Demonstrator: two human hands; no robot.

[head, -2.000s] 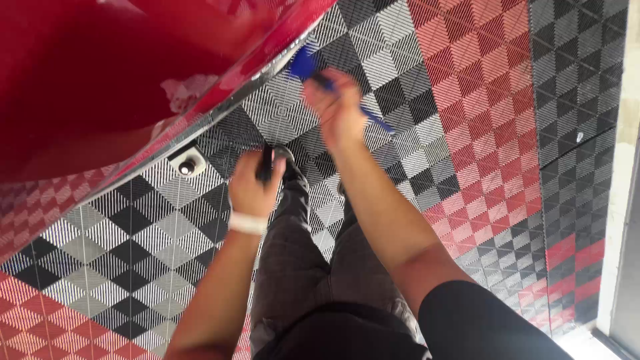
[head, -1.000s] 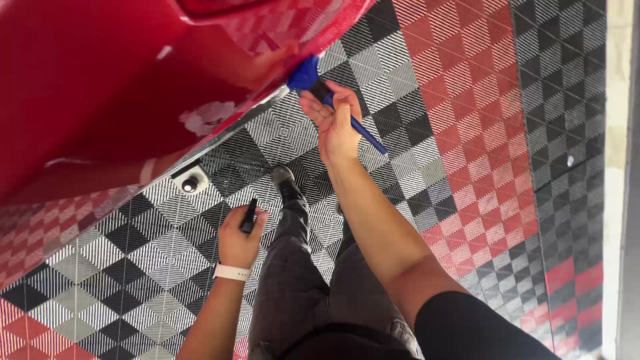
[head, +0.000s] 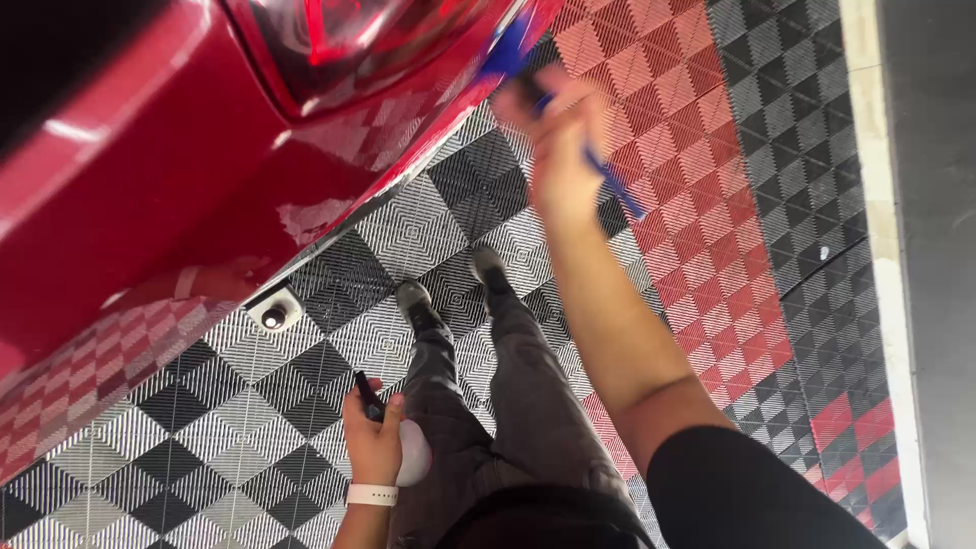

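Observation:
My right hand (head: 560, 141), blurred, grips a long blue-handled brush (head: 621, 187). Its blue bristle head (head: 507, 49) is at the lower edge of a glossy red car body (head: 320, 168), beneath a red lamp (head: 343, 46). Lower in the view, my left hand (head: 374, 438) holds a small black object, perhaps a spray bottle's trigger head (head: 369, 396). A rounded whitish shape (head: 414, 454) shows beside that hand and may be the bottle's body. A pale patch (head: 313, 217) lies on the red paint.
A white fitting with a dark round knob (head: 274, 314) stands on the tiled floor by the car's lower edge. My shoes (head: 418, 301) and legs are below the car. A pale strip (head: 877, 229) borders the red, black and grey floor tiles at the right.
My right hand has moved with the brush farther along the car's lower edge, up and to the right. The view has shifted, and the red lamp now shows more fully.

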